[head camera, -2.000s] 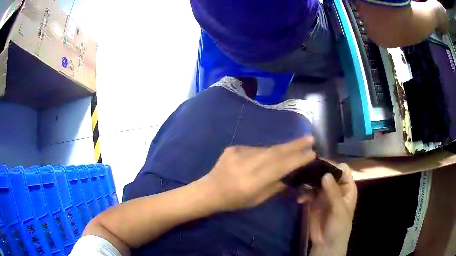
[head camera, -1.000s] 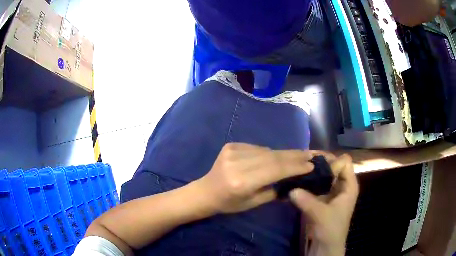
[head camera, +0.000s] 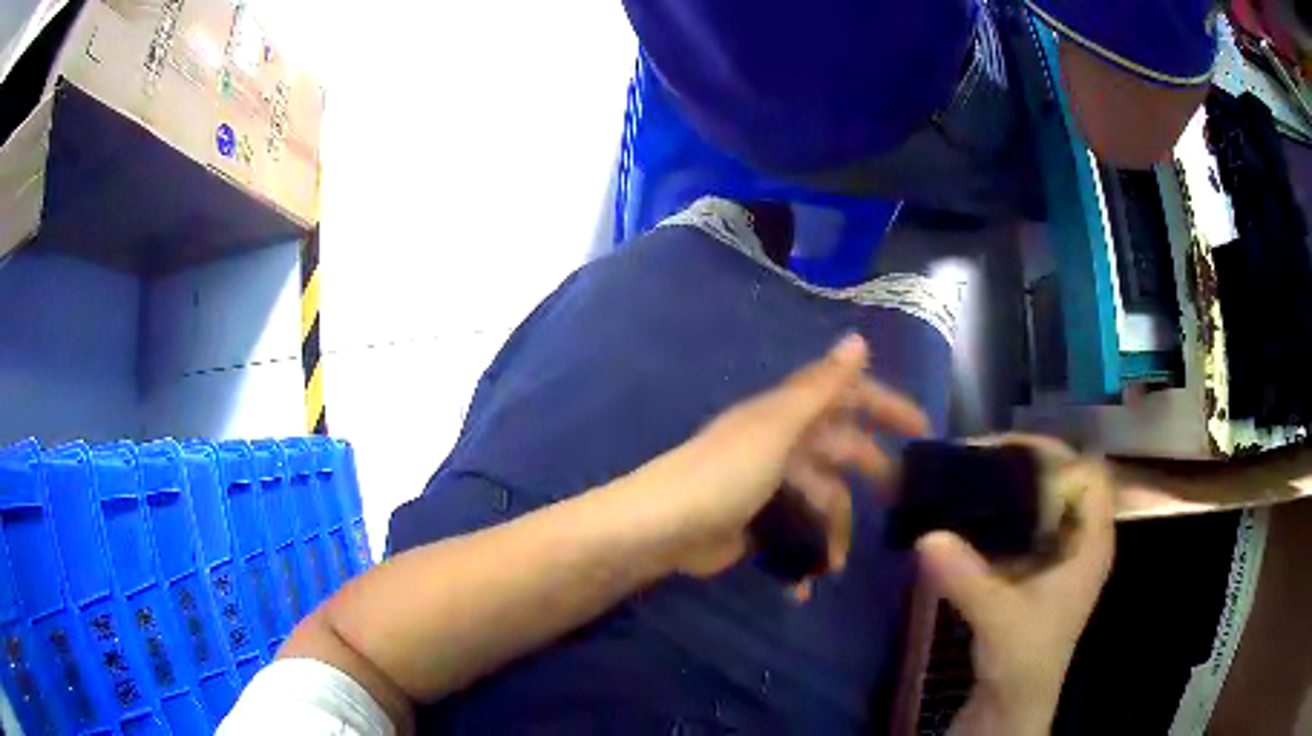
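My right hand (head camera: 1029, 575) holds a black block-like unit (head camera: 967, 496) over the right side of my lap, thumb on its near side and fingers around its right end. My left hand (head camera: 763, 475) is beside it to the left, blurred, with its fingers spread and bent. A second dark piece (head camera: 789, 535) is held under the fingers of my left hand; its shape is unclear. The hands are apart. A heap of black units (head camera: 1266, 273) lies on the bench at the right.
An open carton (head camera: 1223, 633) with a dark inside is at lower right. A teal-edged tray (head camera: 1082, 245) is at the bench side. A person in blue (head camera: 820, 72) sits ahead. Blue crates (head camera: 187, 575) stand at lower left, below a cardboard box (head camera: 202, 108) at upper left.
My hands were together on one black unit and are now apart. The unit is in my right hand, and a dark piece now shows in my left. The view has shifted slightly.
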